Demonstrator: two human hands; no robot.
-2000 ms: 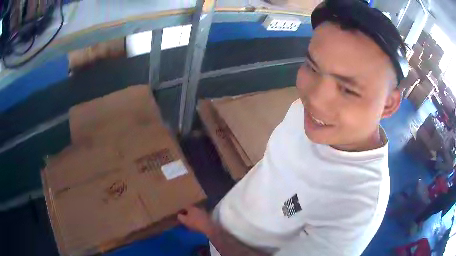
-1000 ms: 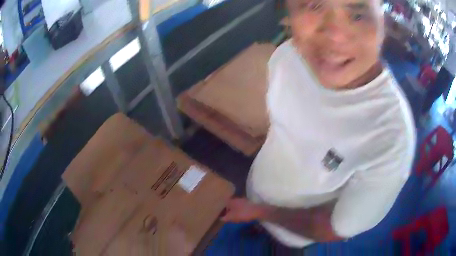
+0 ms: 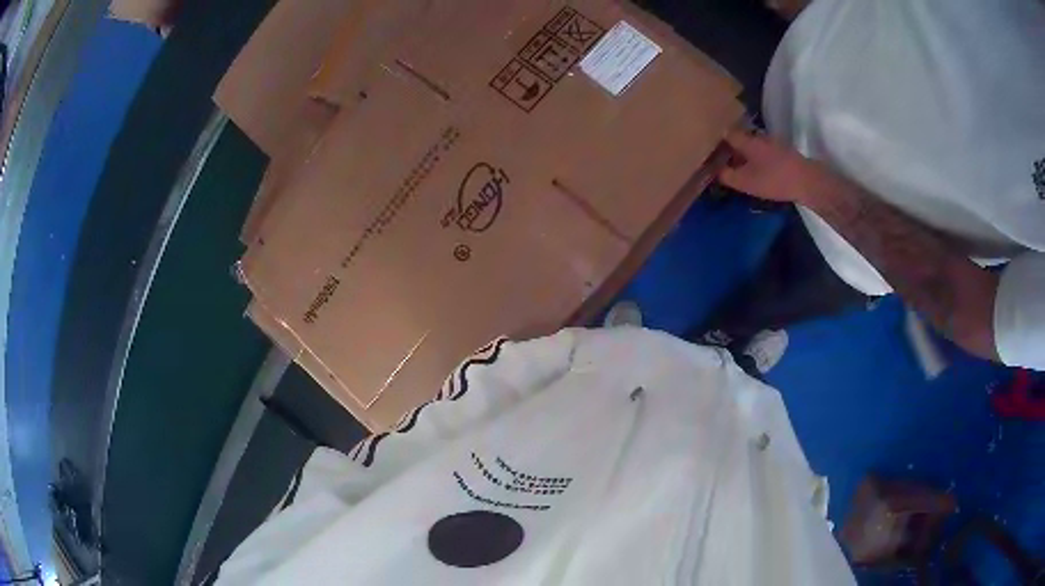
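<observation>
A stack of flattened brown cardboard cartons point(image 3: 401, 263) lies in front of me, with black print and a white label point(image 3: 620, 57) near its upper right part. Another person's hand point(image 3: 762, 166) holds the stack's right edge. The stack's near edge meets the front of my white clothing point(image 3: 550, 458). Neither of my hands is in view.
The green conveyor belt point(image 3: 172, 275) with its pale edge curves along the left. The other person, in a white shirt point(image 3: 905, 103), stands at the upper right. A brown carton point(image 3: 894, 517) and a red object point(image 3: 1018, 393) are on the blue floor at the right.
The view has tilted down. The cardboard stack now appears larger and higher in the picture, and my clothing has come into view. The other person's face has left the picture; their hand remains at the stack's edge.
</observation>
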